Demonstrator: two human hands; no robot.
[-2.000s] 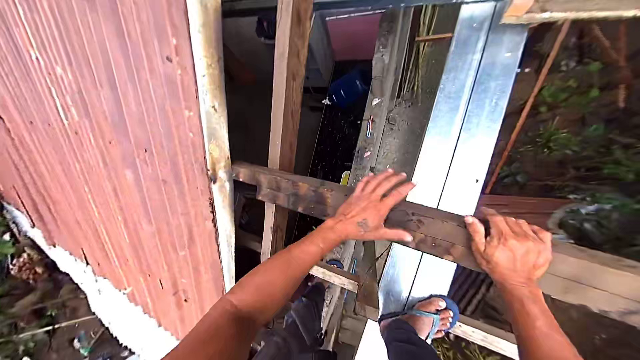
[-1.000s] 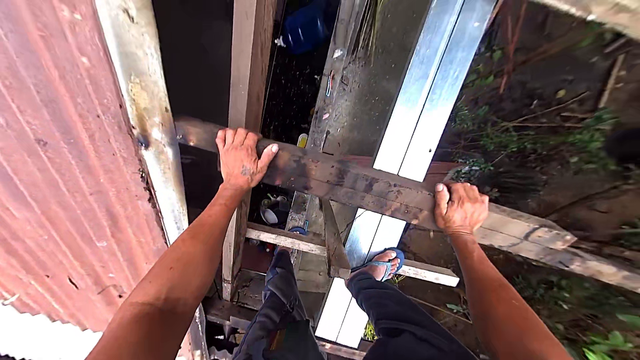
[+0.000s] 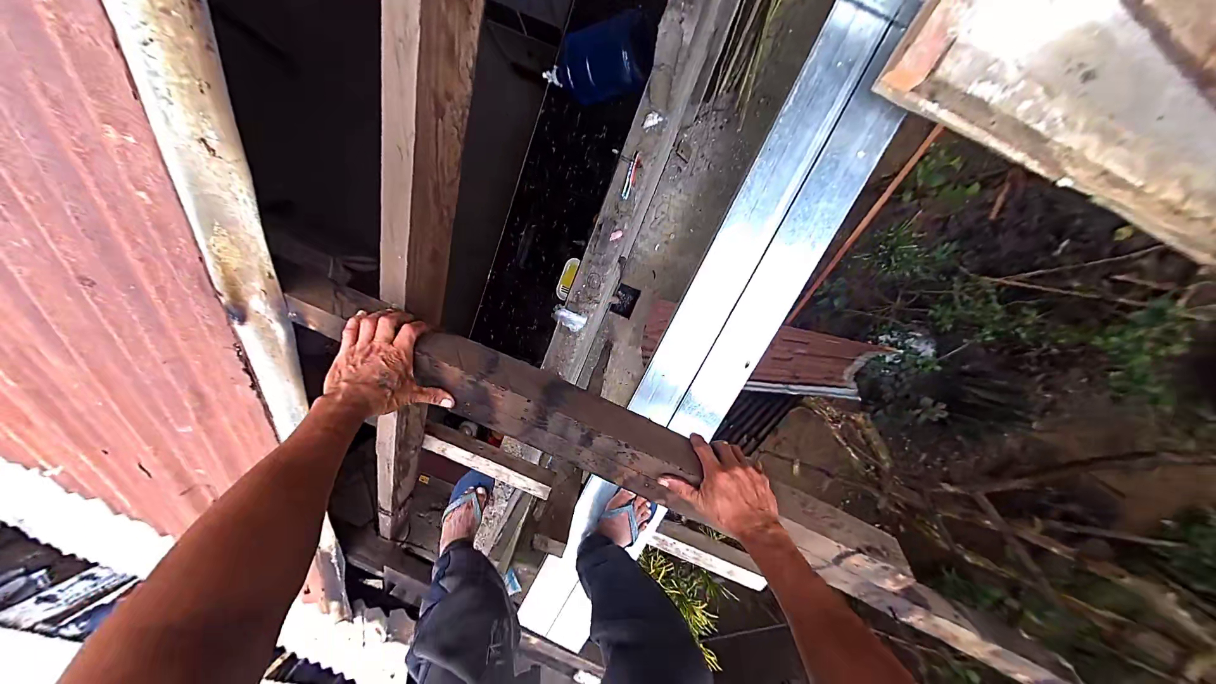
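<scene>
A dark, stained wooden beam (image 3: pixel 560 418) runs across the view from middle left to lower right. My left hand (image 3: pixel 378 366) grips its upper edge beside an upright timber post (image 3: pixel 427 142), thumb on the near side. Farther right along the same beam, my right hand (image 3: pixel 727 484) holds on, with fingers over the far edge. Beneath the beam passes a shiny pair of metal channels (image 3: pixel 760 247). My right foot in a blue flip-flop (image 3: pixel 625 518) rests on the metal, and my left foot (image 3: pixel 463 513) stands on a member below.
Rusty corrugated roofing sheet (image 3: pixel 123 266) with a pale metal edge lies at left. A weathered panel (image 3: pixel 1073 104) juts in at top right. Far below are a blue plastic water container (image 3: pixel 603 59), a lower ledge with small litter, and ground with plants (image 3: pixel 931 256) and branches.
My left hand has moved left along the beam, to the upright post. Both feet now show below the beam, where two seconds ago only one foot was plain. The view has shifted and turned.
</scene>
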